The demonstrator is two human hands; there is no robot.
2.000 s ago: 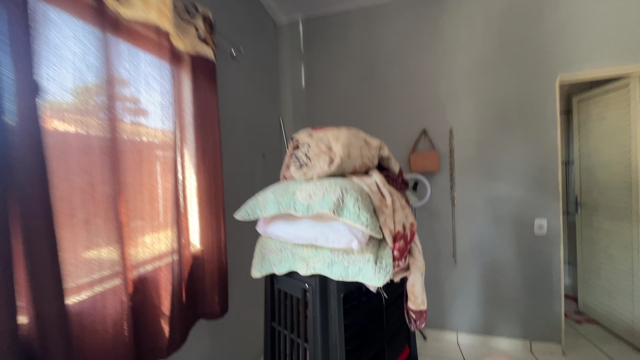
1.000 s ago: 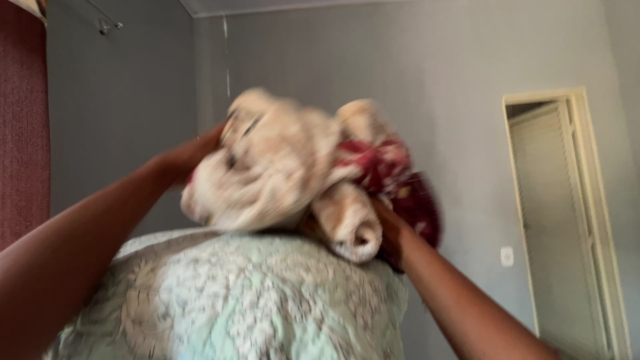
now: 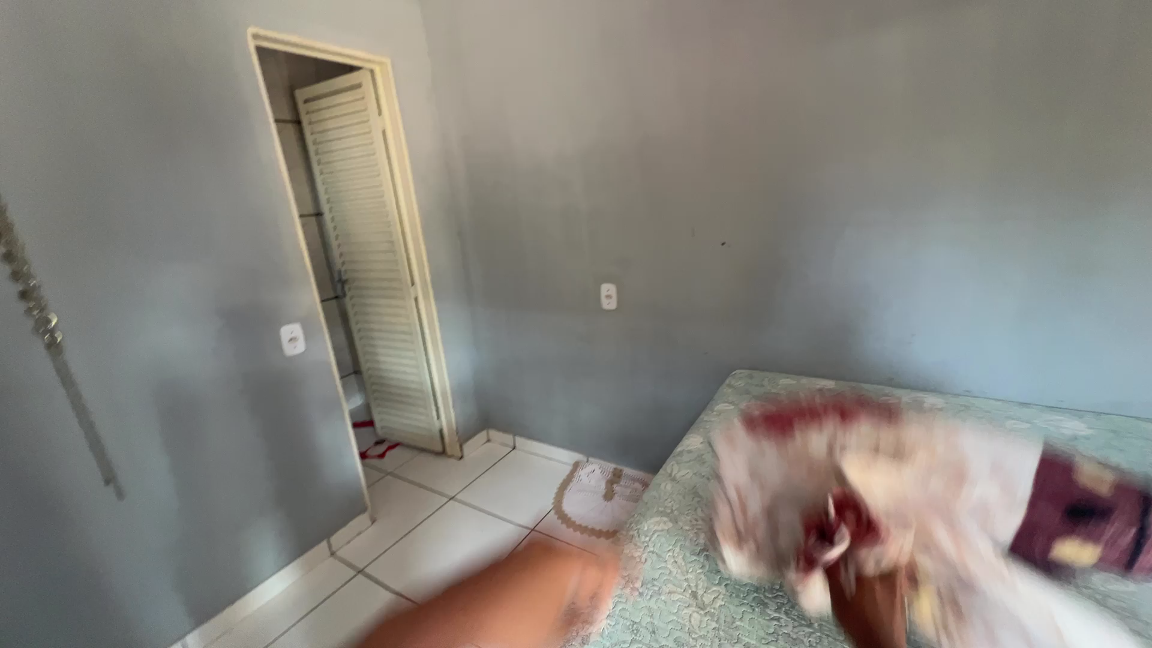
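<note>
A cream and dark red plush blanket (image 3: 954,468), blurred by motion, lies bunched over a bed with a pale green quilted cover (image 3: 693,540). My right hand (image 3: 859,558) is at the blanket's near folds, its fingers mostly hidden in the cloth. To the left, my left hand (image 3: 594,576) is a blur at the bed's left edge, apart from the blanket; its fingers cannot be made out. A maroon patterned cloth (image 3: 1084,513) is at the right, beside the blanket.
A louvered door (image 3: 360,252) stands ajar in a doorway at the left. On the tiled floor (image 3: 441,540) a crocheted-edge mat (image 3: 598,495) lies beside the bed. Wall outlets (image 3: 292,339) and a hanging beaded ornament (image 3: 49,328) are on the grey walls.
The view has swung right to the bed. The blanket, on the stacked pillows two seconds ago and between both my hands one second ago, is now over the bed. My left hand has come away from it.
</note>
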